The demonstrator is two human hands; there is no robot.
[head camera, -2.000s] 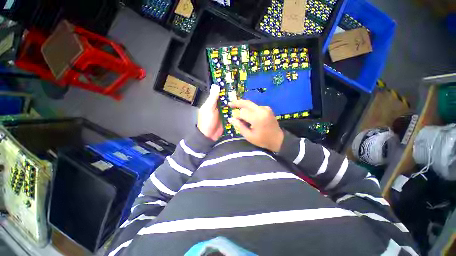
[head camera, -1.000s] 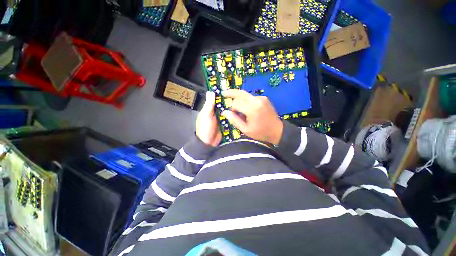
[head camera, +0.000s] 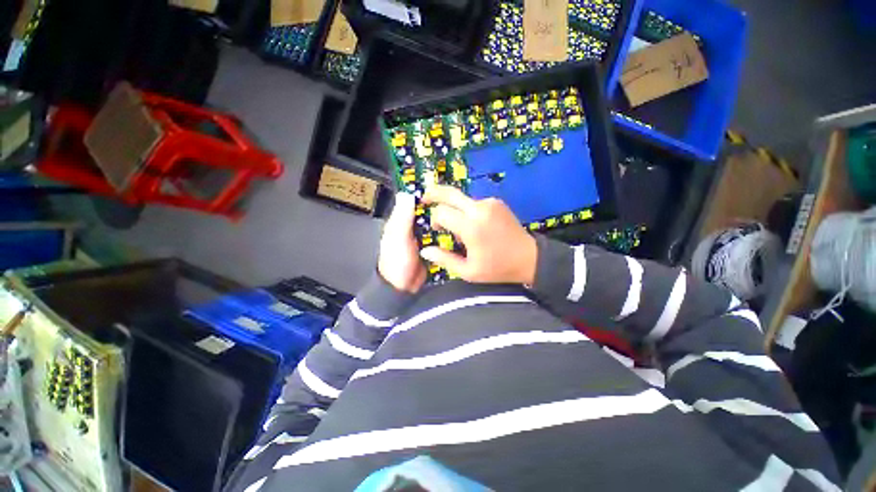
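Note:
A green PCB panel [head camera: 419, 144] with yellow and white blocks is held in front of my body, above the left side of a black tray [head camera: 604, 173]. My left hand [head camera: 400, 248] grips the panel's left edge near its lower end. My right hand [head camera: 490, 237] lies over the panel's right side, its bent fingers on the blocks; whether it grips anything is hidden. In the tray, a blue liner [head camera: 547, 183] carries rows of boards [head camera: 538, 110] at the top, a row along the bottom, and a loose green piece [head camera: 525, 150].
A blue tote [head camera: 722, 86] with cardboard stands at upper right. More black trays lie behind. A red stool [head camera: 206, 154] is at left. Stacked blue totes [head camera: 252, 317] and a bench top [head camera: 72, 423] are at lower left. Wire spools [head camera: 735, 259] sit on a shelf at right.
The view has shifted slightly. Both hands stay at the panel's lower part; my right hand's fingers have moved a little over the blocks.

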